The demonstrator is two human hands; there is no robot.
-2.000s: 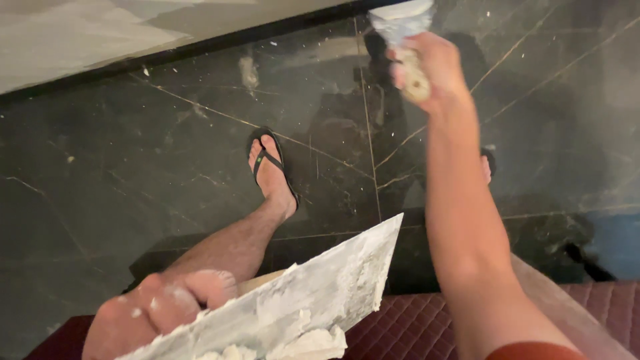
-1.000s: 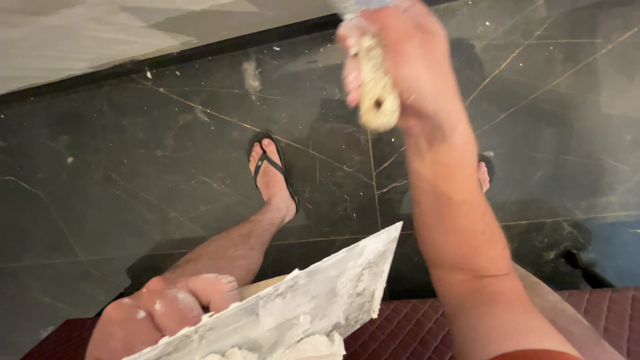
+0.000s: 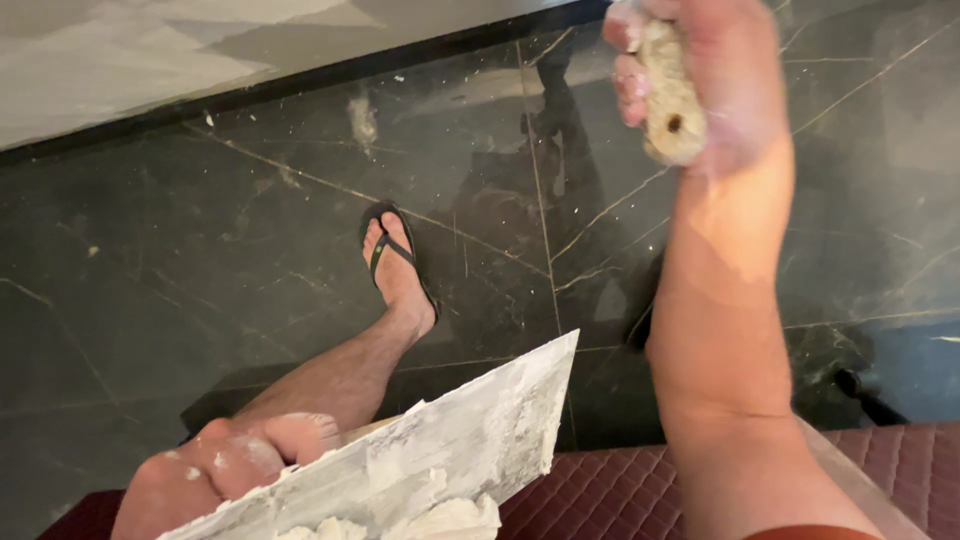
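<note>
At the lower left my left hand (image 3: 232,465), spotted with white compound, grips the handle of a wide metal plastering trowel (image 3: 465,420). The trowel's face is smeared white, and a thick heap of white compound (image 3: 442,519) lies along its lower part. My right hand (image 3: 727,75) is raised at the upper right, closed around the worn, pale handle (image 3: 671,97) of a tool; the handle's end has a hole. The blade of that tool is out of frame at the top, and the hand is slightly blurred.
A pale wall (image 3: 187,52) with a black baseboard (image 3: 300,71) runs across the upper left. Dark veined floor tiles (image 3: 262,225) carry white specks. My foot in a black flip-flop (image 3: 397,262) stands on them. Quilted maroon upholstery (image 3: 600,495) lies below; a dark leg-like object (image 3: 870,397) is at right.
My right hand has moved away from the baseboard area, first left and nearer, then back to the right. The putty knife blade seen earlier has left the view. The trowel has hardly moved.
</note>
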